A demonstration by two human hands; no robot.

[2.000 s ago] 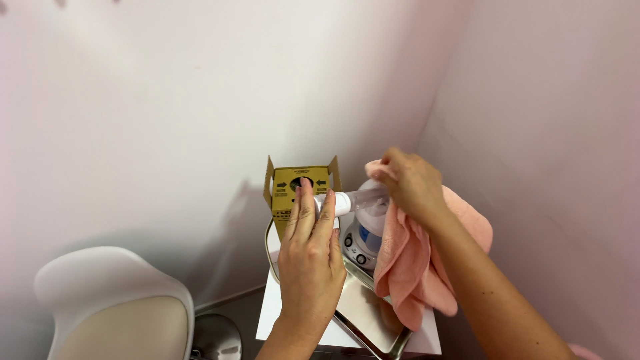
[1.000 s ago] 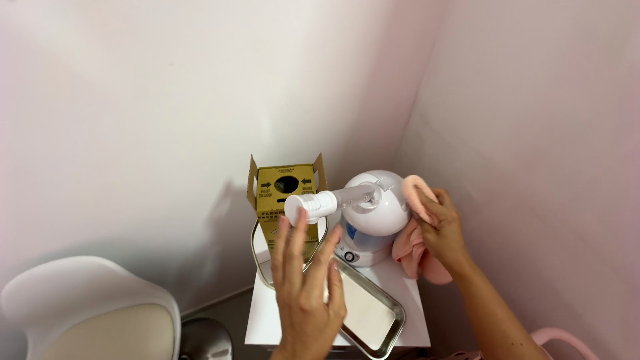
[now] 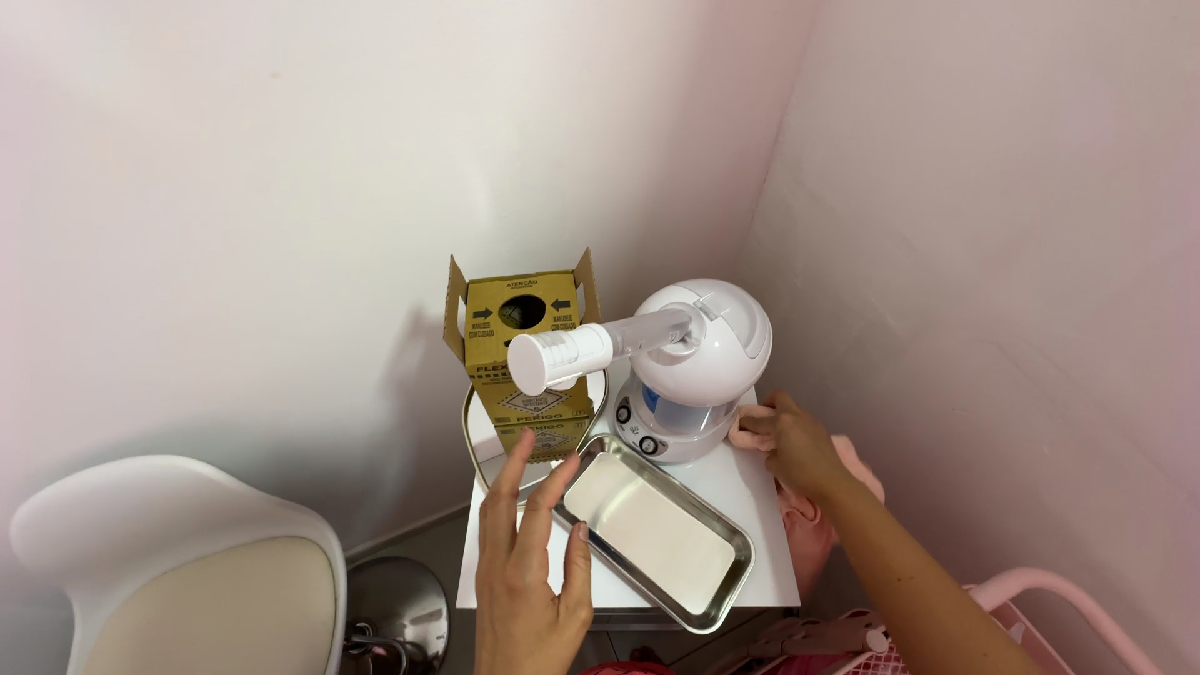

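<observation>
A white facial steamer (image 3: 708,361) with a clear nozzle arm and white cap stands on a small white table (image 3: 750,506). My right hand (image 3: 797,445) holds a pink cloth (image 3: 748,428) against the right side of the steamer's base, and more of the cloth hangs past the table's edge. My left hand (image 3: 534,562) is raised with fingers apart in front of the table, holding nothing. Just right of its fingers lies a metal tray (image 3: 656,534). Behind the nozzle cap stands a yellow cardboard sharps box (image 3: 483,347) with raised side flaps.
Under the sharps box is a mirrored tray with a thin metal rim (image 3: 466,422). A white chair (image 3: 187,562) with a beige seat and a round chrome base (image 3: 398,609) stand at left. A pink cart (image 3: 1041,581) is at lower right. Walls meet behind the table.
My right hand has moved with the cloth from the steamer's nozzle and upper part down to its base. My left hand has come away from the nozzle cap and is lower.
</observation>
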